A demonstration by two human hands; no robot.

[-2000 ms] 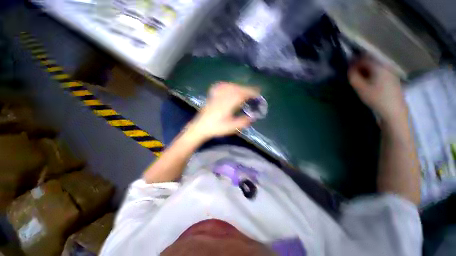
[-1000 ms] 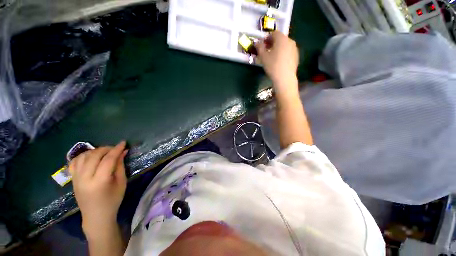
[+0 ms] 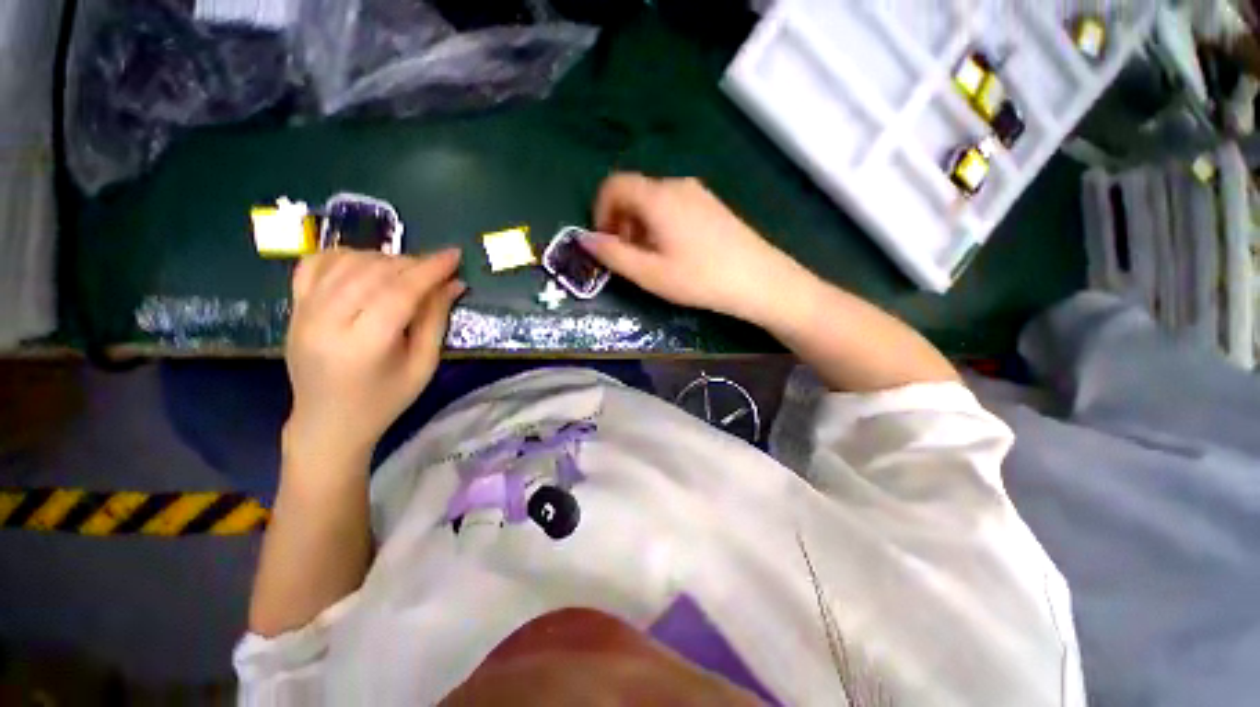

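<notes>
Two watch housings lie on the green mat. My left hand (image 3: pixel 362 311) rests at the near edge of the left watch housing (image 3: pixel 362 218), covering part of it; whether it grips is hidden. A white-and-yellow battery (image 3: pixel 283 231) lies left of that housing. My right hand (image 3: pixel 677 246) holds the right watch housing (image 3: pixel 574 265) by its right side, thumb over the rim. A second battery (image 3: pixel 507 249) lies left of it, and a small white cross-like piece (image 3: pixel 553 294) lies just below it.
A white tray (image 3: pixel 829 152) with yellow-black units in its pockets stands at the right. Crumpled plastic bags (image 3: pixel 415 69) lie at the back left. Shiny tape runs along the bench's front edge. Another person's grey sleeve (image 3: pixel 1147 414) is at the right. A round stool base (image 3: pixel 719 405) shows below the bench.
My right hand has moved from the tray to the mat, and a watch housing with its battery now lies there. My left hand stays by the left housing. The view has turned.
</notes>
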